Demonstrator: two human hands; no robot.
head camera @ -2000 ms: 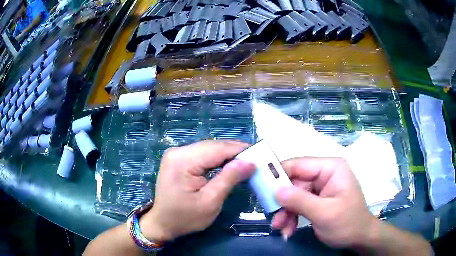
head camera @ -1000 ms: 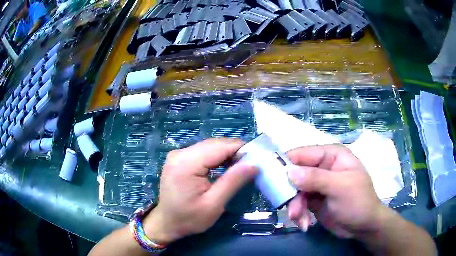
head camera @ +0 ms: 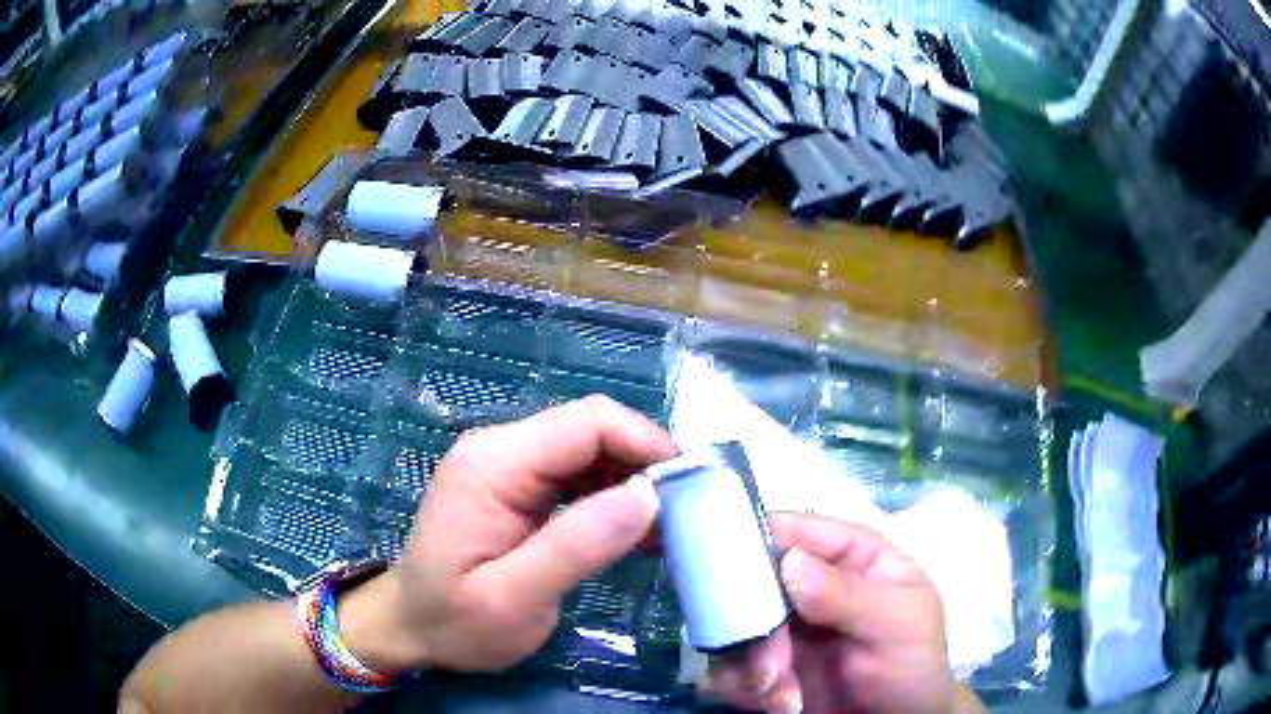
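Observation:
A wrapped housing (head camera: 722, 558), pale blue-white with dark edges, is held between my hands above the clear tray, its plain side towards me. My left hand (head camera: 537, 537) grips its upper left edge with thumb and forefinger. My right hand (head camera: 857, 614) holds its right side and lower end, with fingertips showing below it. The slot seen earlier is out of sight. A white cloth (head camera: 962, 572) lies on the clear blister tray (head camera: 460, 453), partly behind my right hand. Two wrapped housings (head camera: 365, 271) lie at the tray's upper left.
Bare dark housings (head camera: 599, 126) lie in rows on the orange-brown board (head camera: 948, 300) beyond. A filled tray (head camera: 70, 168) is at the left, with several loose wrapped pieces (head camera: 128, 386) near it. White wavy-edged strips (head camera: 1119, 558) lie at the right.
The held housing has turned, so its slot no longer shows and it stands more upright. The view has shifted and tilted, showing more of the bare housings at the top.

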